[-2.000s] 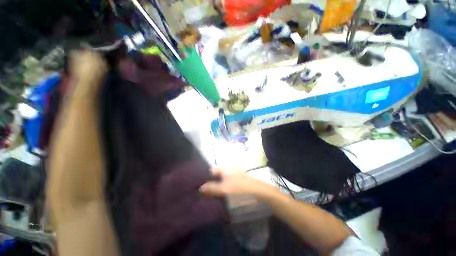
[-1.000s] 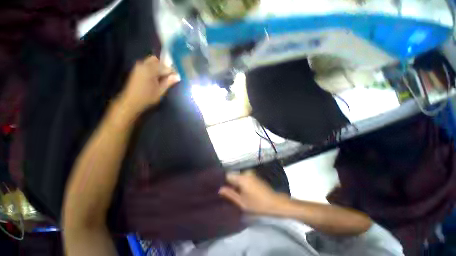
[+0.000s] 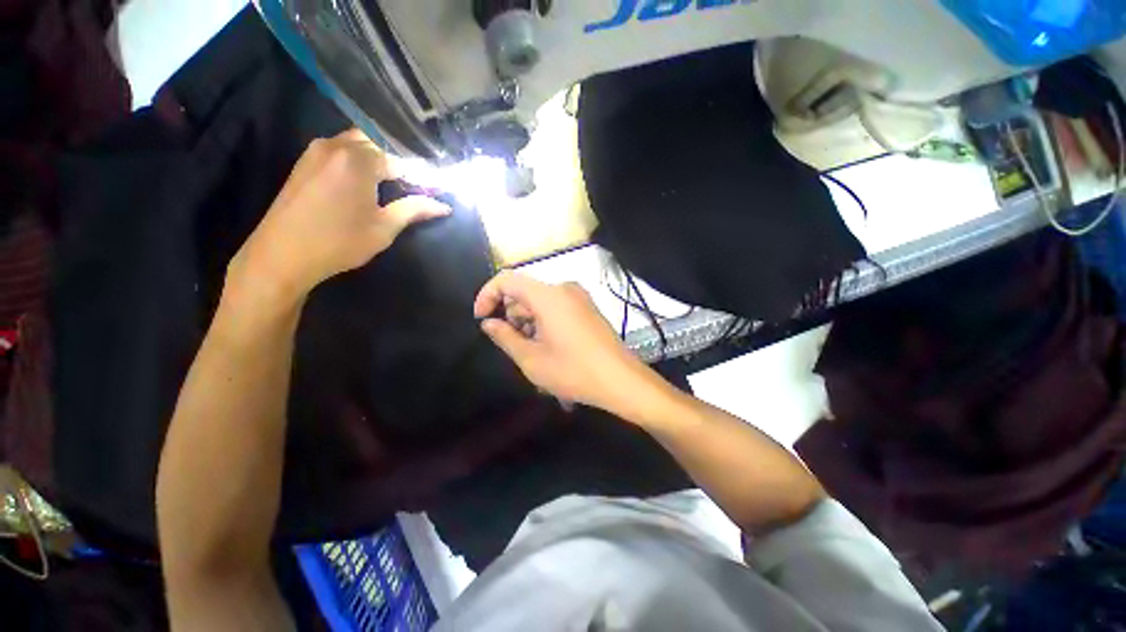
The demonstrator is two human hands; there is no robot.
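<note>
A black fabric panel (image 3: 408, 333) lies over the table's left part and drapes down at the front. My left hand (image 3: 327, 210) presses on it beside the needle area, with thumb and fingertips near the lamp's glare. My right hand (image 3: 543, 327) pinches the panel's right edge, nearer to me. The sewing machine (image 3: 692, 49), white and blue, stands above and behind. Its presser foot (image 3: 516, 173) is partly lost in the bright glare, so whether cloth is under it cannot be told.
A black cloth piece (image 3: 716, 185) with loose threads lies under the machine arm. A white cloth (image 3: 852, 111) is behind it. A measuring strip (image 3: 938, 235) runs along the table edge. Maroon pieces (image 3: 975, 420) are heaped at right. A blue crate (image 3: 371, 586) is below.
The view has come closer to the machine. The left hand went from far up the cloth to beside the needle. The right hand moved up the cloth's edge towards the needle.
</note>
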